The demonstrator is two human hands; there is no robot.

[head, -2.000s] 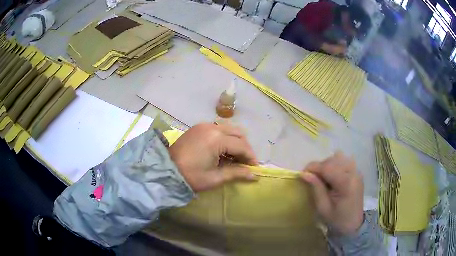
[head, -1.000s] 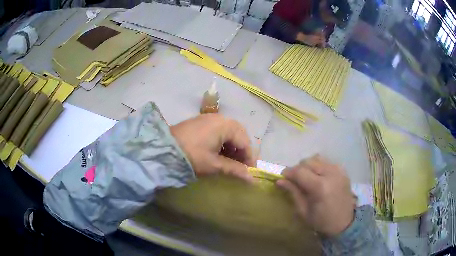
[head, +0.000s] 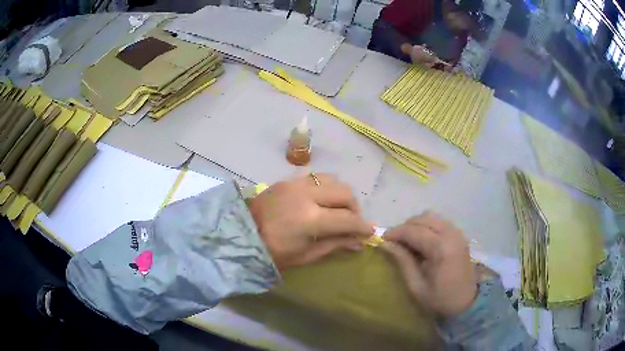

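A large olive-yellow bag panel (head: 349,295) lies over the table edge in front of me, its lower part blurred and cut off by the picture's bottom. My left hand (head: 312,223) pinches the panel's top edge between thumb and fingers. My right hand (head: 435,264) pinches the same edge just to the right, the fingertips of both hands almost touching. A short bit of yellow folded edge shows between them. The rest of the fold is hidden by my fingers.
A glue bottle (head: 299,144) stands beyond my hands. Loose yellow strips (head: 356,125) and laid-out strips (head: 438,106) lie farther off. A panel stack (head: 562,240) is at right, tan rolls (head: 48,158) and patched panels (head: 147,75) at left. A person (head: 425,31) sits across the table.
My hands have come closer together along the edge, and less of the yellow fold shows between them. The panel's hanging part has shifted. The camera view has moved slightly.
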